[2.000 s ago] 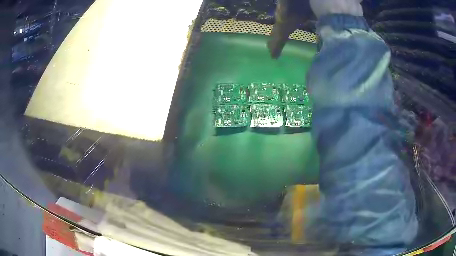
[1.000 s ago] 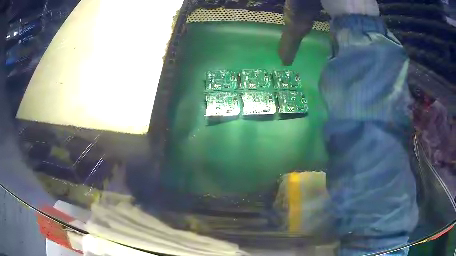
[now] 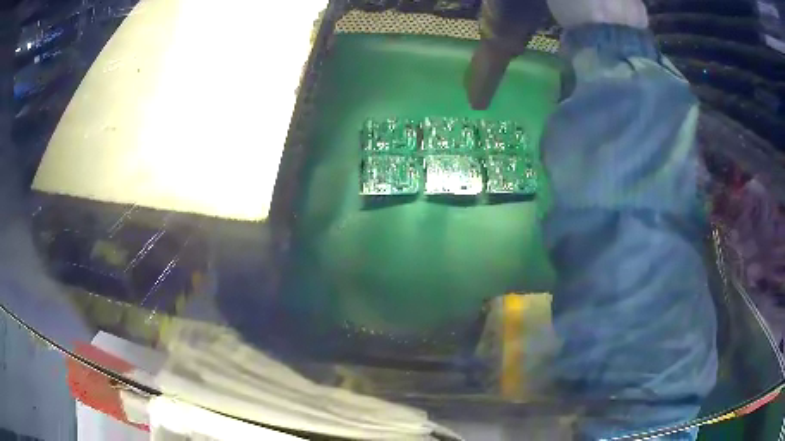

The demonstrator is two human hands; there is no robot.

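Note:
A green PCB panel [image 3: 449, 155] of small boards in two rows lies on the green mat [image 3: 413, 258]. Silver and white parts shine on it, brightest on the lower middle board. My right arm, in a blue sleeve, reaches up along the panel's right side without covering it. My white-gloved right hand [image 3: 600, 12] is cut off by the top edge; its fingers are out of view. A dark hanging bar [image 3: 492, 77], perhaps a nozzle, points down just beyond the panel; I cannot tell whether my hand holds it. My left hand is not in view.
A bright white sheet [image 3: 181, 112] stands left of the mat. A perforated strip [image 3: 409, 25] edges the mat's far side. A yellow-striped block [image 3: 514, 344] is at the front beside my sleeve. Pale cloth [image 3: 258, 379] and a red pad [image 3: 99, 379] lie lower left, near the curved window rim.
My sleeve has moved right relative to the panel, uncovering its right edge. The dark bar's tip shifted right over the panel's far side, then partly back left. The whole view shifted slightly.

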